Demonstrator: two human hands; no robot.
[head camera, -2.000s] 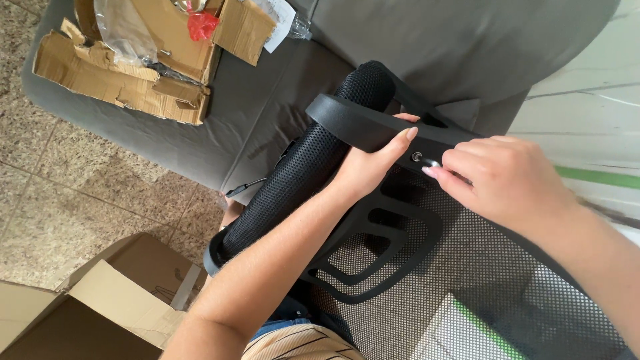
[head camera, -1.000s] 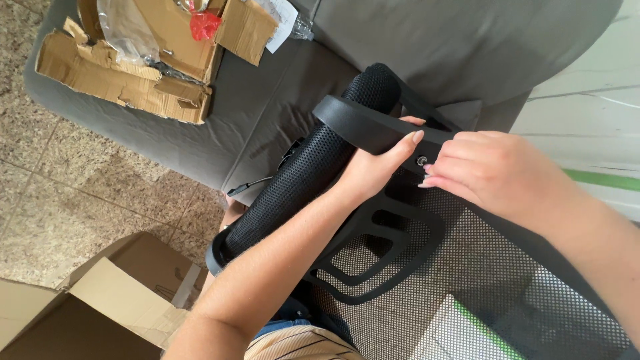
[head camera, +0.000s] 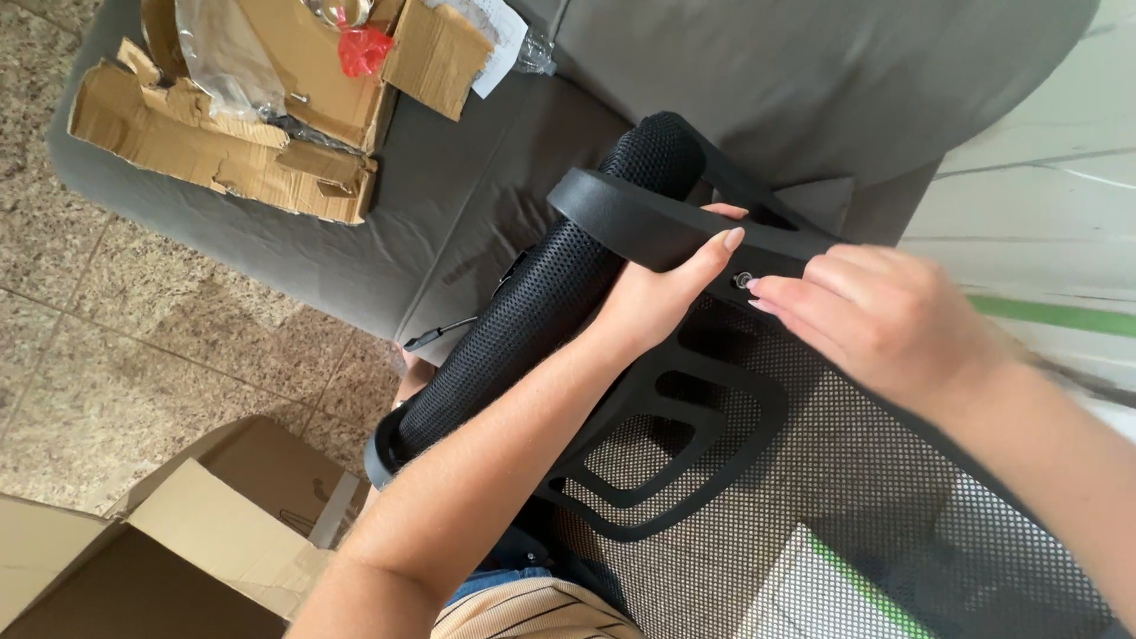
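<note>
My left hand (head camera: 661, 288) grips the black plastic frame (head camera: 630, 217) of a chair part, its thumb on the near face and a fingertip showing beyond the far edge. Behind that frame runs a roll-shaped black mesh cushion (head camera: 541, 297). A round metal screw head (head camera: 743, 280) sits at a hole in the frame. The fingertips of my right hand (head camera: 852, 311) are pinched together at it; whether they hold a small tool is hidden. Below my hands are a black slotted plastic support (head camera: 710, 479) and a mesh backrest (head camera: 621, 577).
A torn cardboard tray (head camera: 213, 155) with plastic bags and a red plastic piece (head camera: 364, 51) lies on the grey sofa (head camera: 479, 177). White paper (head camera: 497, 35) is beside it. An open cardboard box (head camera: 222, 532) stands at the lower left on the tiled floor (head camera: 177, 337).
My right hand has shifted and turned slightly at the screw head, its fingers still pinched there. My left hand keeps its grip on the frame.
</note>
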